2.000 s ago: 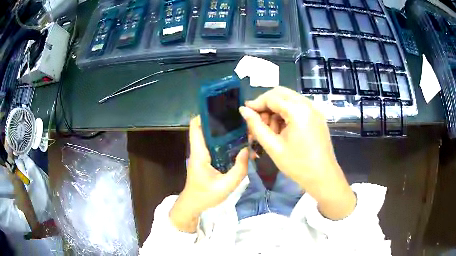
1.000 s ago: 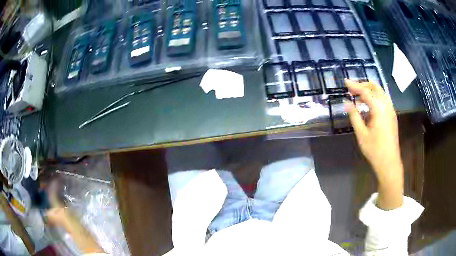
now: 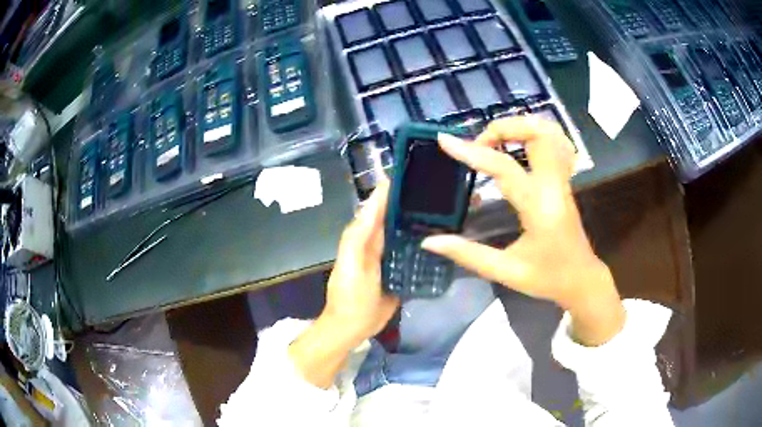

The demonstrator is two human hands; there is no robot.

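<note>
A dark teal keypad phone, screen and keys facing up, is held in my left hand over the bench's front edge. My right hand is at the phone's right side. Its index fingertip is at the top of the dark screen and its thumb tip is near the screen's bottom edge. Whether a separate lens is between those fingers cannot be told. The lens tray, with black frames in a grid, lies behind the phone. The phone and my right hand hide its front part.
A clear blister tray of teal phones is at left, another at far right. A white wipe, tweezers, white paper and a loose phone lie on the bench. A fan is at far left.
A second ago my left hand was low at far left and my right hand at the lens tray's front frames. Now both are together at a phone. The view has swung right.
</note>
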